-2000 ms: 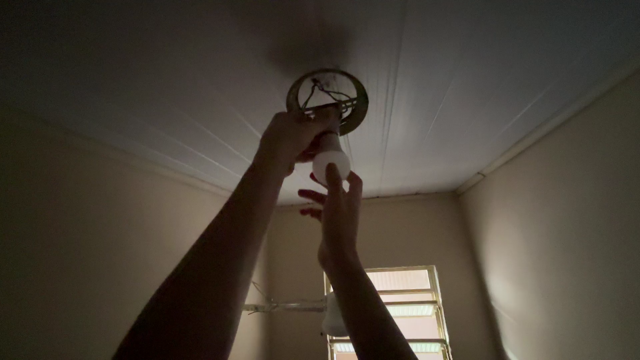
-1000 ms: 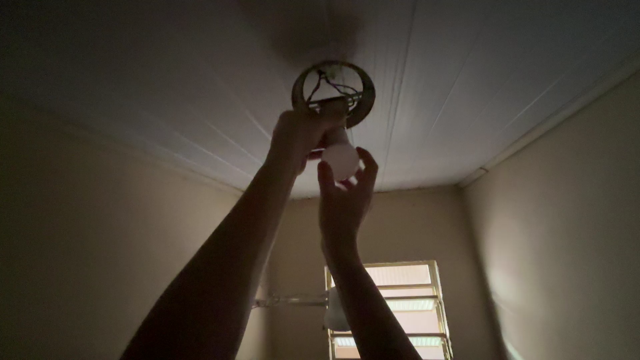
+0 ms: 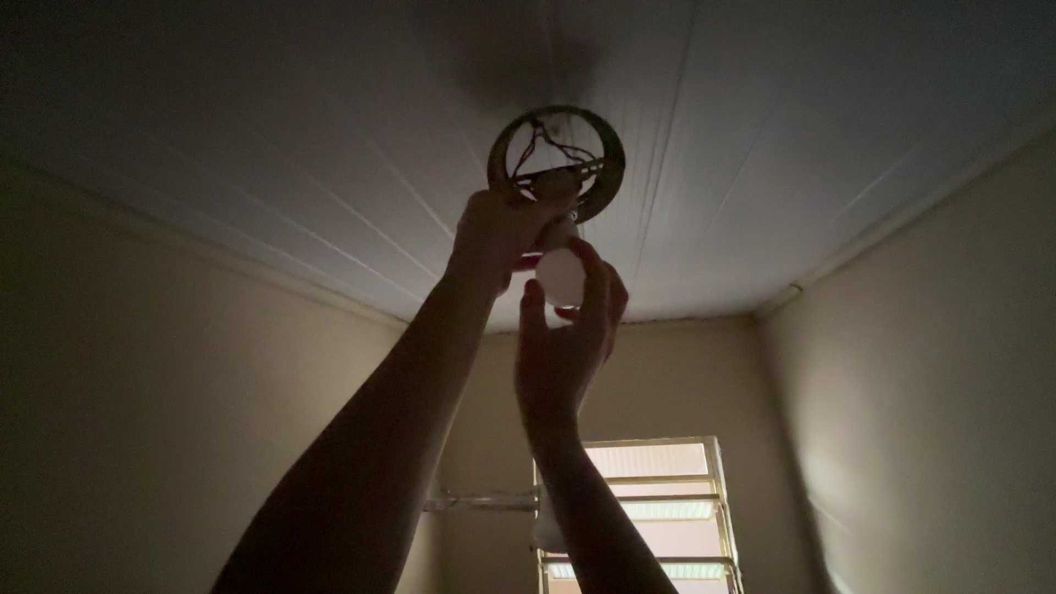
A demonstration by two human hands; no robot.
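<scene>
A round ring-shaped light fixture base (image 3: pixel 615 177) hangs just under the ceiling, with dark electrical wires (image 3: pixel 528 148) showing through its opening. My left hand (image 3: pixel 503 235) grips the lamp holder at the ring's lower edge; the fingers partly hide that holder. Below it, a white light bulb (image 3: pixel 559 277) points down toward the camera. My right hand (image 3: pixel 577 322) has its thumb and fingers around the bulb, the thumb on the near left side and the fingers on the right.
Behind my right forearm is a louvered window (image 3: pixel 668 507) with light coming through. A pipe (image 3: pixel 487 502) leads to a whitish fixture (image 3: pixel 549 524) beside the window. The paneled ceiling (image 3: pixel 742 124) meets plain walls (image 3: pixel 924 346).
My right hand has changed its hold: its fingers, spread under the bulb two seconds ago, now curl around the bulb's side. My left hand remains at the holder.
</scene>
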